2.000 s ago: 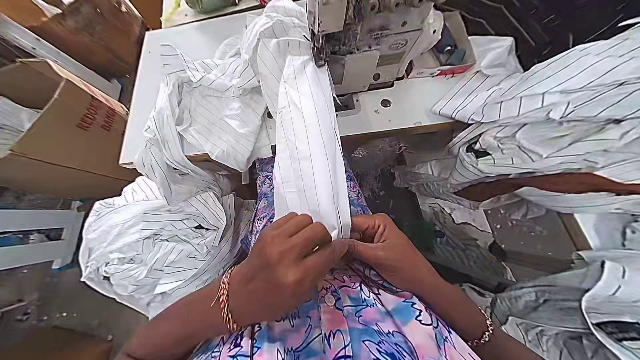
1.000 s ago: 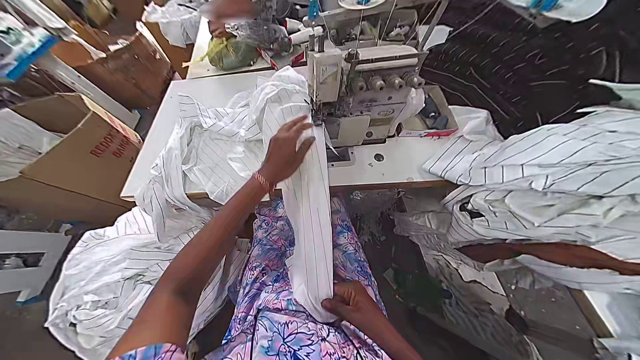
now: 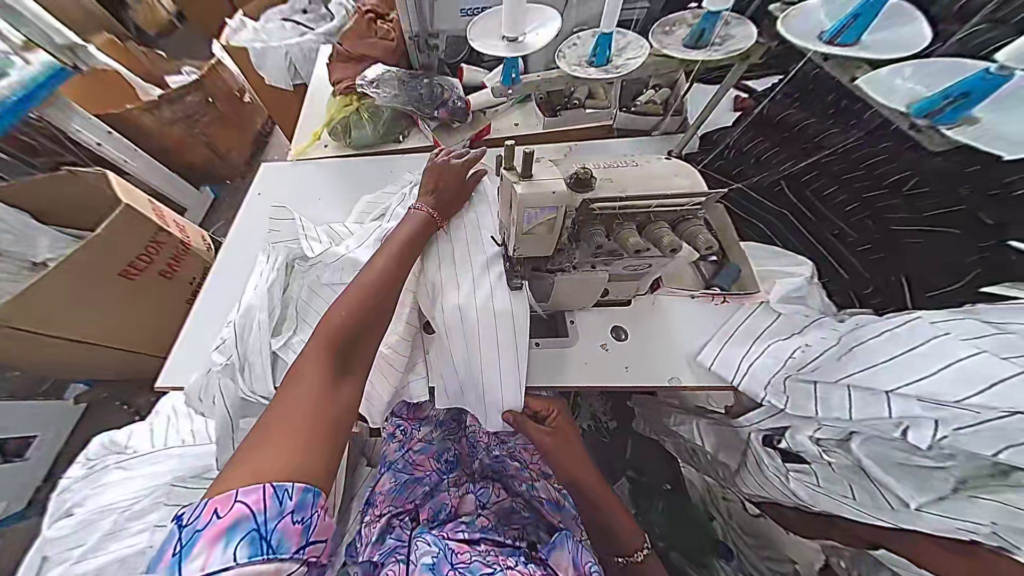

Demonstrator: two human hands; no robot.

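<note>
An overlock sewing machine [image 3: 616, 216] stands on the white table. A white pinstriped fabric piece [image 3: 476, 320] lies along the left side of its presser foot and hangs over the front edge toward my lap. My left hand [image 3: 452, 180] rests on the far part of the fabric, left of the machine head, fingers spread and palm down. At the near end, my right hand [image 3: 548, 424] pinches the fabric's right corner between thumb and fingers. More crumpled striped fabric [image 3: 312, 280] lies on the table beneath and left of my left forearm.
Striped fabric is heaped at the right [image 3: 880, 384], with part of another person's arm [image 3: 880, 536] across it. A cardboard box [image 3: 104, 272] stands at the left. Thread cone holders [image 3: 600, 52] rise behind the machine. A wrapped bundle [image 3: 368, 120] sits on the table behind.
My left hand has moved from the fabric's near end, beside my right hand, to its far part by the machine head. My right hand still holds the near end. The view has tilted up.
</note>
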